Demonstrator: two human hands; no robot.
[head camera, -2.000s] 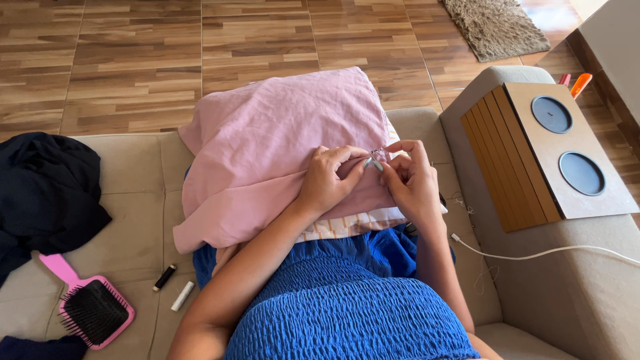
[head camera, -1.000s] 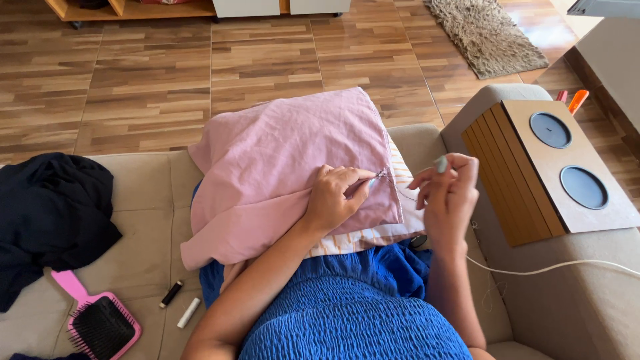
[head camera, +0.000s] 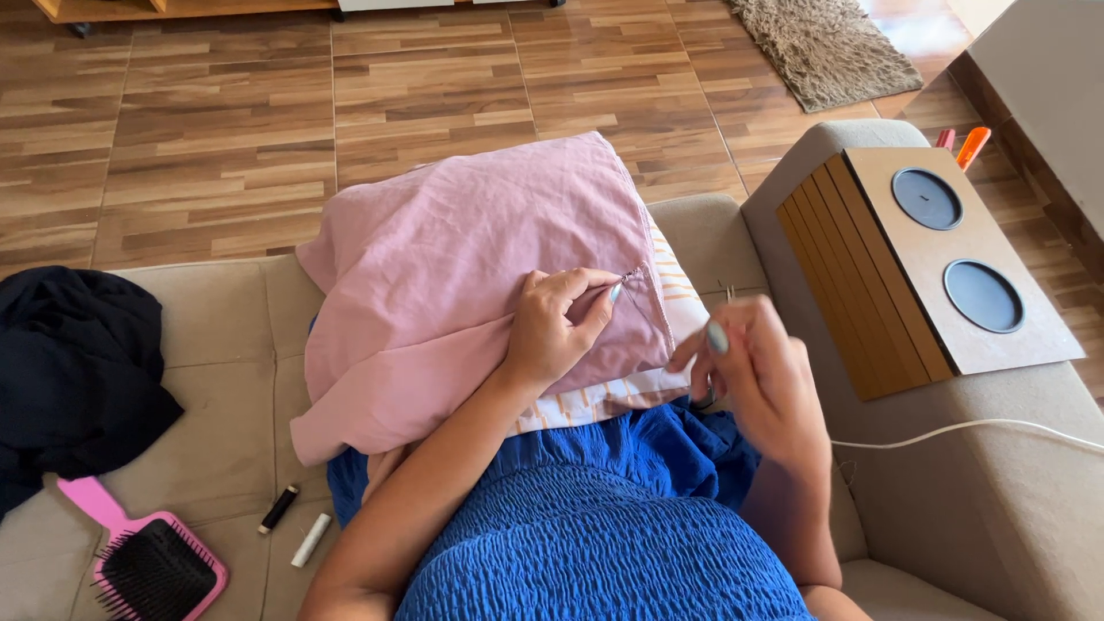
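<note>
Pink fabric (head camera: 466, 224) lies over my lap, on top of a white cloth with orange marks (head camera: 586, 398). My left hand (head camera: 561, 319) pinches the pink fabric near its right edge, where a small gathered spot with dark thread shows. To the right, my right hand (head camera: 755, 371) is raised off the fabric with its fingertips together and slightly blurred. Whether it holds a needle or thread cannot be made out. A spool of black thread (head camera: 279, 510) and a spool of white thread (head camera: 310, 540) lie on the sofa at the left.
A pink paddle hairbrush (head camera: 159, 565) and a black cloth (head camera: 78, 371) lie on the sofa (head camera: 224, 405) at the left. A wooden armrest tray (head camera: 975, 285) covers the right armrest, with orange-handled scissors or a similar tool (head camera: 973, 148) behind it. A white cable (head camera: 966, 428) crosses the armrest.
Two seconds ago both hands were together at the fabric's right edge. My right hand has since moved away to the right, while my left hand keeps its pinch.
</note>
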